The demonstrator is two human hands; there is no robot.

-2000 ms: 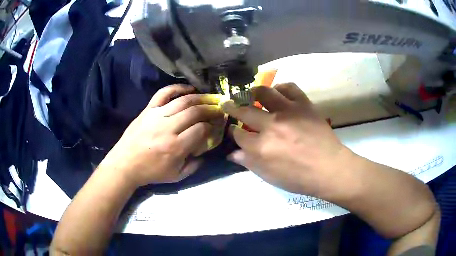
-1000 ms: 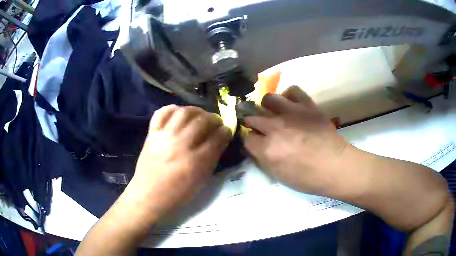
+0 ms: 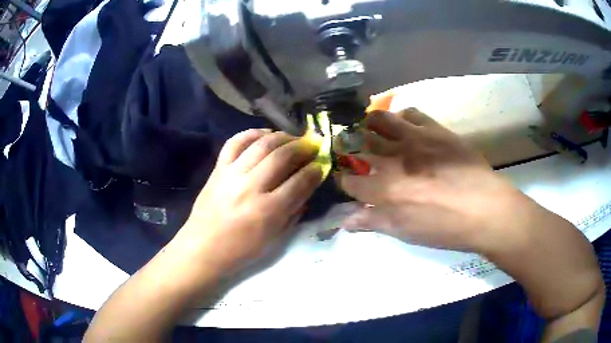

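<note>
A dark navy garment (image 3: pixel 174 114) lies left of the needle, and a small dark part of it runs between my hands under the lit presser foot (image 3: pixel 320 127). My left hand (image 3: pixel 251 194) presses on the cloth just left of the foot, fingertips at the yellow-lit edge. My right hand (image 3: pixel 429 181) is right of the foot, its fingers around the knurled knob (image 3: pixel 351 139) and against the cloth edge. The fingertips of both hands are partly blurred. A small pale label (image 3: pixel 151 214) shows on the dark cloth left of my left wrist.
The sewing machine's grey arm (image 3: pixel 442 40) spans the top. Orange tape (image 3: pixel 381 103) lies behind my right fingers. Snips with blue handles (image 3: pixel 568 145) lie at the right. Dark pieces with white edges (image 3: pixel 27 181) hang at far left. The white table's (image 3: pixel 321 295) curved edge is in front.
Since one second ago, my left fingers have spread from a fist-like grip and lie flatter beside the foot. The knurled knob and a red piece now show by my right fingers. The view has shifted slightly.
</note>
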